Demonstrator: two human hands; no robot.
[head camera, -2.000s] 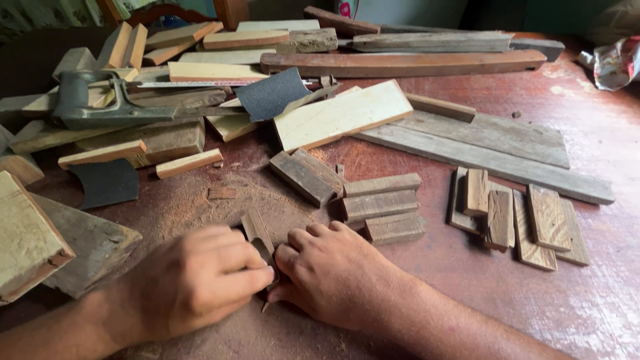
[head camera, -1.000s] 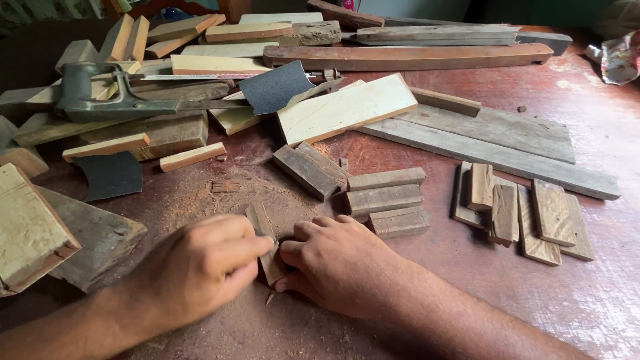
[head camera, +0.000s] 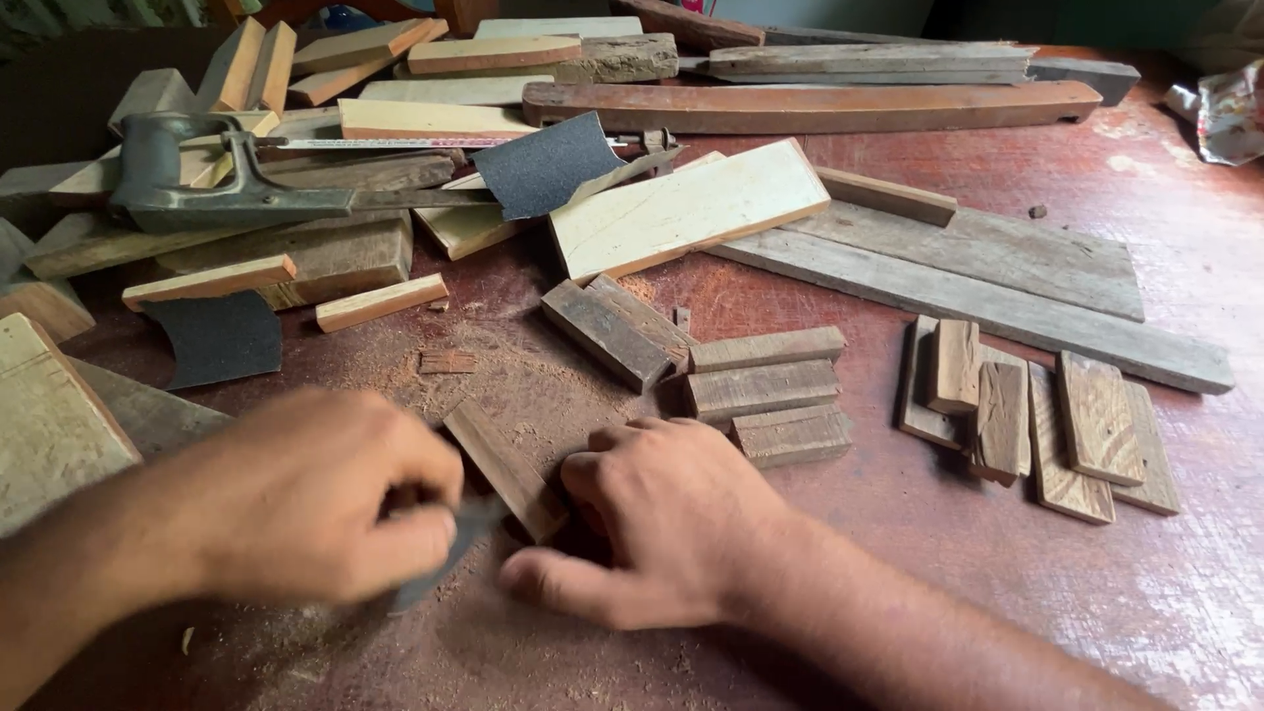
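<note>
A small brown wooden block (head camera: 506, 470) lies slantwise on the dusty tabletop between my hands. My left hand (head camera: 326, 504), blurred, has its fingers closed on a thin dark piece (head camera: 439, 568), which looks like sandpaper and juts out below the thumb. Right of the block, my right hand (head camera: 652, 523) rests low with its fingertips curled beside it and its thumb apart; whether it grips anything is hidden. Just beyond this hand lie several dark wooden blocks (head camera: 765, 390) and a pair of blocks side by side (head camera: 607, 336).
Offcuts and a hacksaw (head camera: 237, 193) crowd the back left, with sandpaper sheets (head camera: 548, 163) (head camera: 225, 338) among them. Long grey boards (head camera: 987, 296) lie at the back right, small wood pieces (head camera: 1096, 415) at the right. A large pale block (head camera: 54, 425) stands at the left edge.
My left hand has moved left, away from the small block, and the dark thin piece now shows under it. More of the block is uncovered. My right hand's thumb has spread from its fingers.
</note>
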